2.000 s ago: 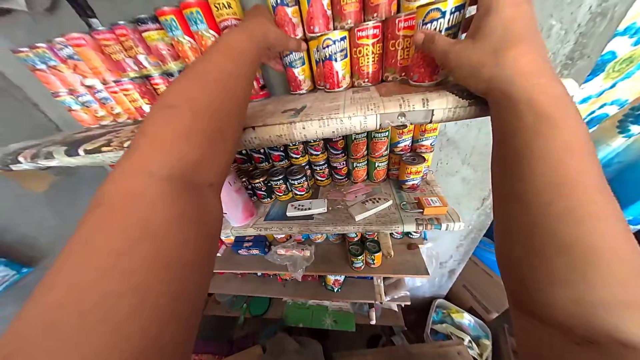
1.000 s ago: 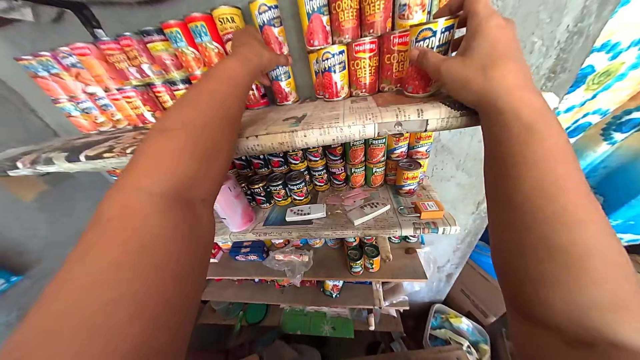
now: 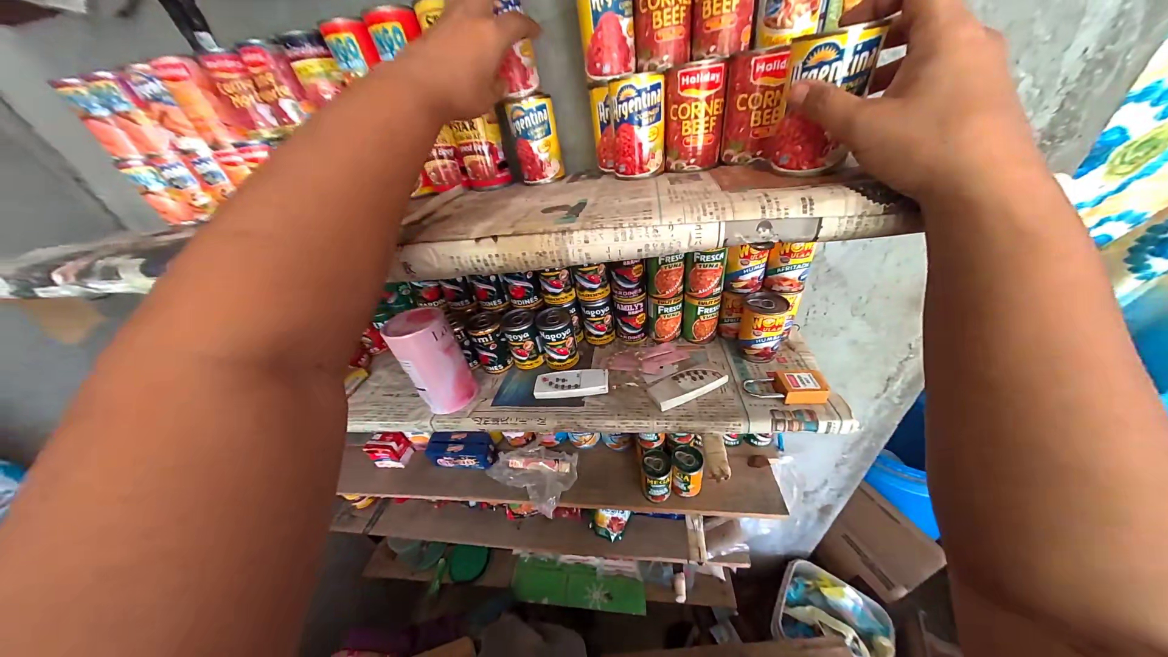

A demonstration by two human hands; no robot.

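My right hand [image 3: 912,100] grips a large Argentina corned beef can [image 3: 826,100] at the right end of the newspaper-covered top shelf [image 3: 657,205]. Holiday corned beef cans [image 3: 696,119] and a smaller Argentina can [image 3: 637,128] stand to its left, with more cans stacked on them. My left hand [image 3: 479,46] is at an upper can [image 3: 518,68] that sits above another Argentina can [image 3: 535,141]; the fingers lie partly behind it, and their hold is hard to make out. A gap parts these two groups. Red and yellow cans [image 3: 484,151] stand left of it, partly behind my forearm.
Below, a shelf holds sardine and tuna cans [image 3: 666,315], a pink cylinder [image 3: 431,360], white boxes [image 3: 571,383] and an orange padlock [image 3: 803,387]. Lower shelves carry small boxes and two cans [image 3: 671,473]. A bin [image 3: 832,607] and a cardboard box [image 3: 881,538] are on the lower right.
The left-hand Argentina cans have moved left, away from the Holiday group, and a gap has opened between them. My left hand has moved left too. My right hand stays at the large can.
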